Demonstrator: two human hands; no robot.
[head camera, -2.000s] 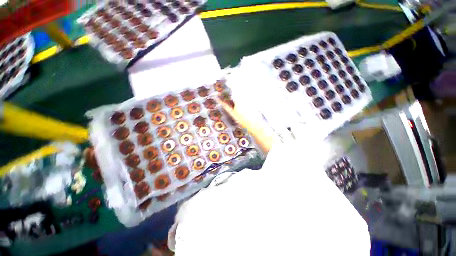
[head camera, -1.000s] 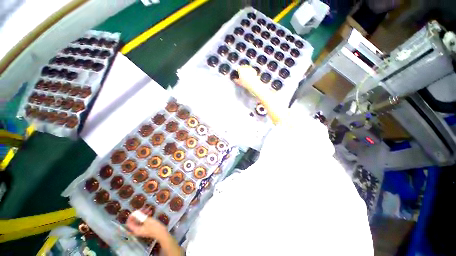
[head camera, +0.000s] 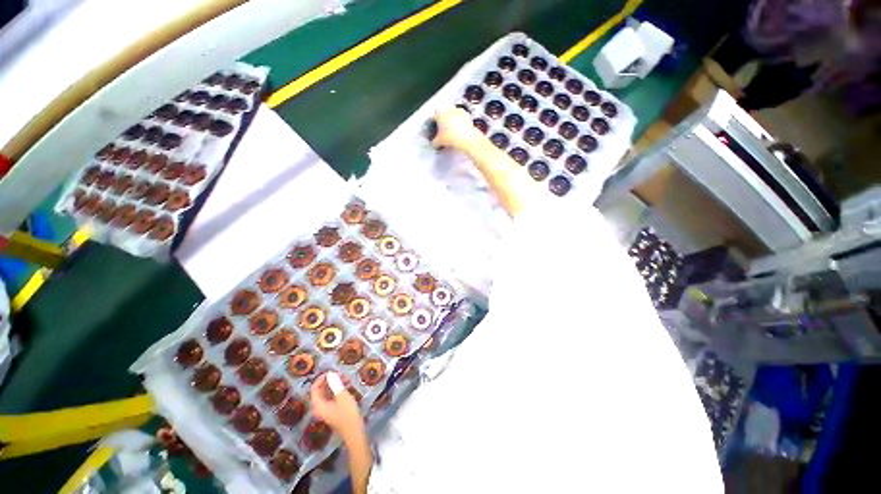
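Note:
A white tray of copper-brown round parts (head camera: 312, 316) lies in front of me, some with pale centres. Beyond it, a second white tray holds dark round parts (head camera: 549, 117). My left hand (head camera: 338, 405) is low over the near edge of the copper tray, fingers bent down among the parts. A small white patch shows at its fingertips; whether it holds a part cannot be told. My right hand (head camera: 456, 133) is at the left side of the dark tray, fingertips closed on a dark round part (head camera: 431, 128) at the tray surface. My white sleeve hides the area between and below.
A third tray (head camera: 145, 159) with dark and brown parts stands far left, beside a white sheet (head camera: 253, 198). A small white box (head camera: 633, 53) lies at the back. The pale machine (head camera: 749, 178) is on the right. A yellow bar (head camera: 77, 422) runs at lower left.
My right hand has moved left along the dark tray. My left hand has come in from below and moved right and up over the copper parts. The view has tilted and shifted.

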